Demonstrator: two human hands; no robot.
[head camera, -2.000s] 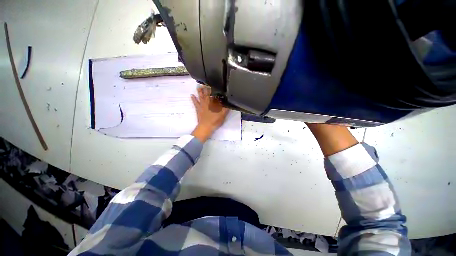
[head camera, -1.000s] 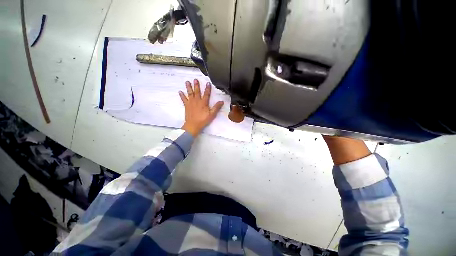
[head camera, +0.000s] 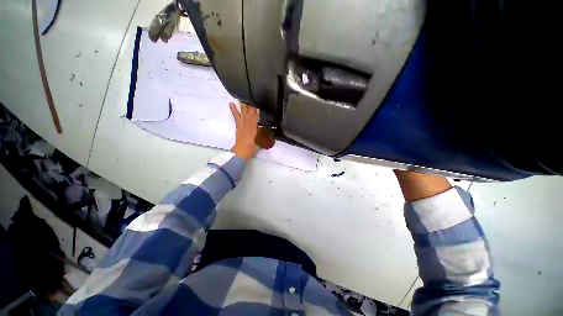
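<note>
The large silver and blue cutting machine (head camera: 346, 74) fills the upper right, with a round orange-brown knob (head camera: 265, 137) at its lower edge. The white paper marker (head camera: 197, 92) lies on the lay, whose dark fabric edge (head camera: 133, 74) shows at the left. A worn yellow-green weight bar (head camera: 193, 58) lies on the paper, partly behind the machine. My left hand (head camera: 246, 126) rests on the paper beside the knob, its fingers partly covered by the machine. My right hand is hidden behind the machine; only the wrist shows. The knife is hidden.
A long brown wooden strip (head camera: 47, 80) and a dark curved offcut (head camera: 53, 18) lie on the white table (head camera: 308, 228) at the left. A wrapped metal-looking part (head camera: 164, 23) sticks out above the paper. Scraps (head camera: 74, 185) lie beyond the table's near edge.
The machine has moved left in the view and now covers more of the weight bar and my left fingers. The paper and strip sit higher in the view.
</note>
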